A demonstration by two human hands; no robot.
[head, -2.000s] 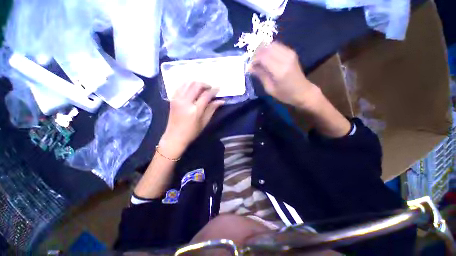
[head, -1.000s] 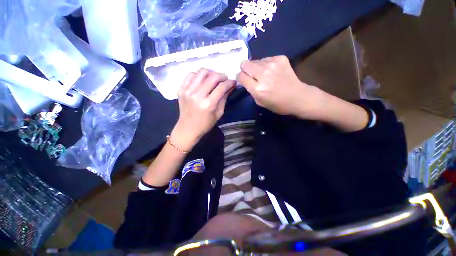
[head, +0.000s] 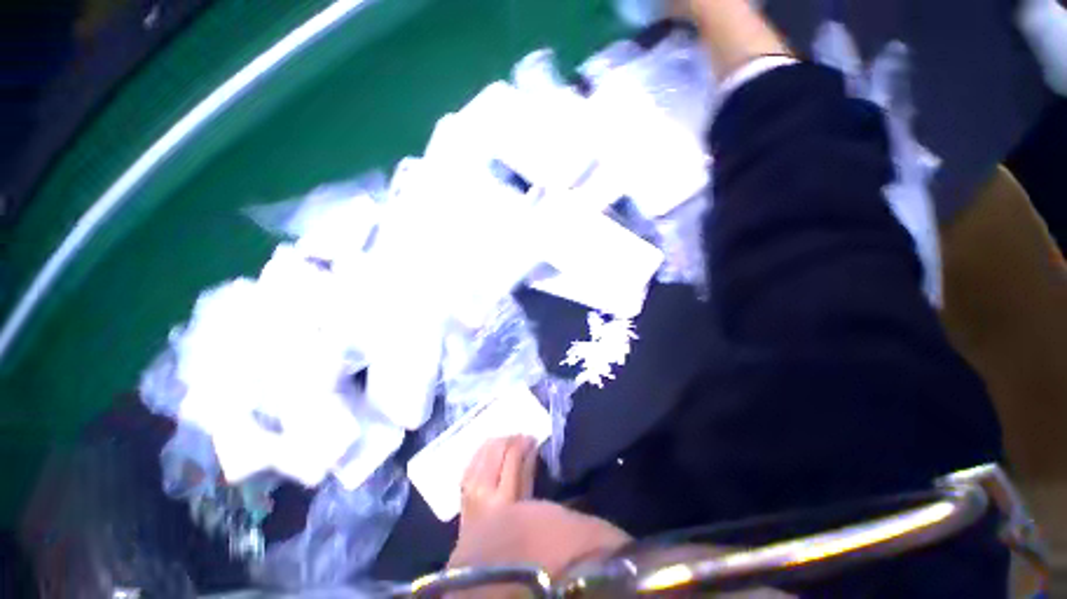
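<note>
A white housing [head: 451,468] lies on the black mat at the lower middle, with cloudy plastic around its upper side. My left hand [head: 500,468] holds its near edge, fingers on its face; the rest of the hand is partly hidden at the bottom. My right arm reaches far forward. My right hand [head: 720,18] is cut off by the top edge, so its fingers and anything in them cannot be told. A small heap of tiny white parts [head: 600,349] lies on the mat right of the housing.
A large overexposed pile of white housings [head: 468,234] in plastic bags lies beyond, beside the green belt [head: 234,176] with its white rail [head: 199,117]. Blurred circuit boards [head: 240,515] lie at lower left. A cardboard carton [head: 995,304] stands at right.
The view has swung forward over the belt. My right hand has left the housing and reached away to the top edge. My left hand stays at the housing, which now lies lower in view.
</note>
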